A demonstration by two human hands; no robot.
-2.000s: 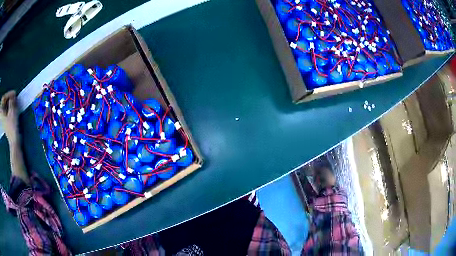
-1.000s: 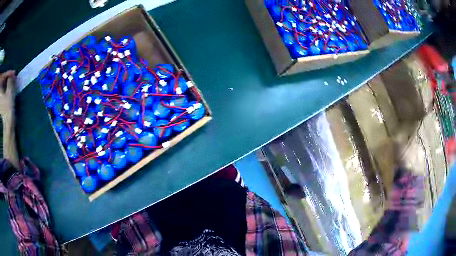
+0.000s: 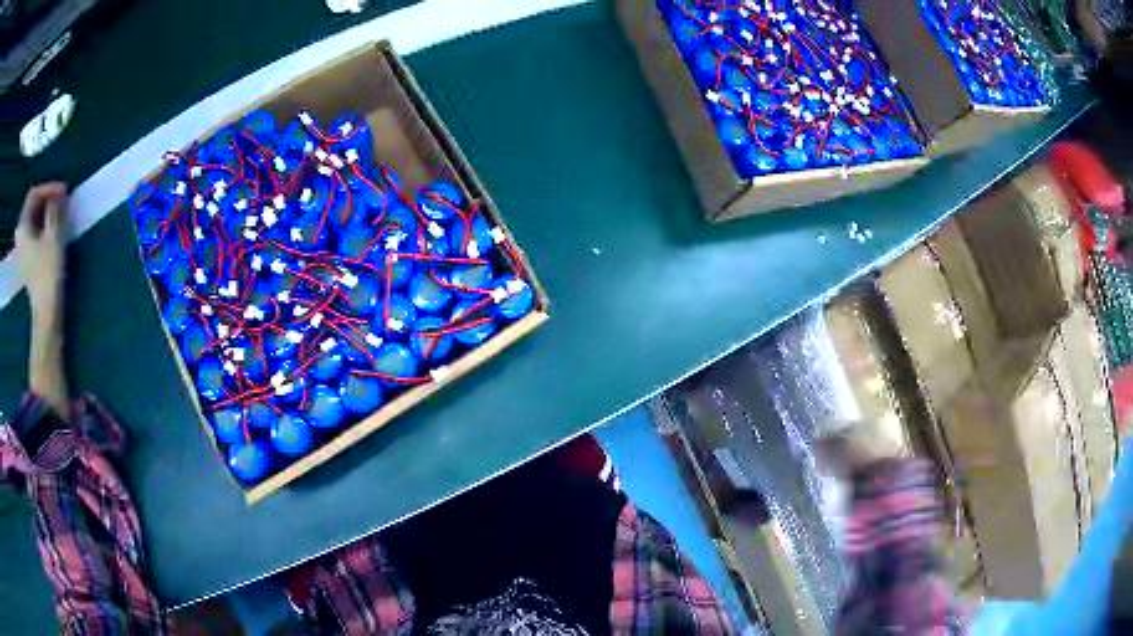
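An open brown carton (image 3: pixel 395 414) packed with blue battery packs (image 3: pixel 326 405) with red wires and small white plugs lies on the green bench in front of me. My left hand (image 3: pixel 45 226) rests by the pale rail at the far left, apart from the carton; its fingers are small and unclear. My right hand (image 3: pixel 860 450) is blurred, over the cartons under clear plastic film at the lower right. Whether it holds anything cannot be told.
Two more cartons of blue packs (image 3: pixel 801 186) stand at the upper right. Small white bits (image 3: pixel 857 232) lie near them. Film-covered brown cartons (image 3: pixel 994 485) stand beside the bench. White parts (image 3: pixel 47 124) lie beyond the rail (image 3: pixel 267 77). Something red (image 3: pixel 1085 177) shows at far right.
My right hand moved out right over the cartons, then back left towards my body. My left hand stays by the rail. The view has shifted, and the white parts beyond the rail have changed place.
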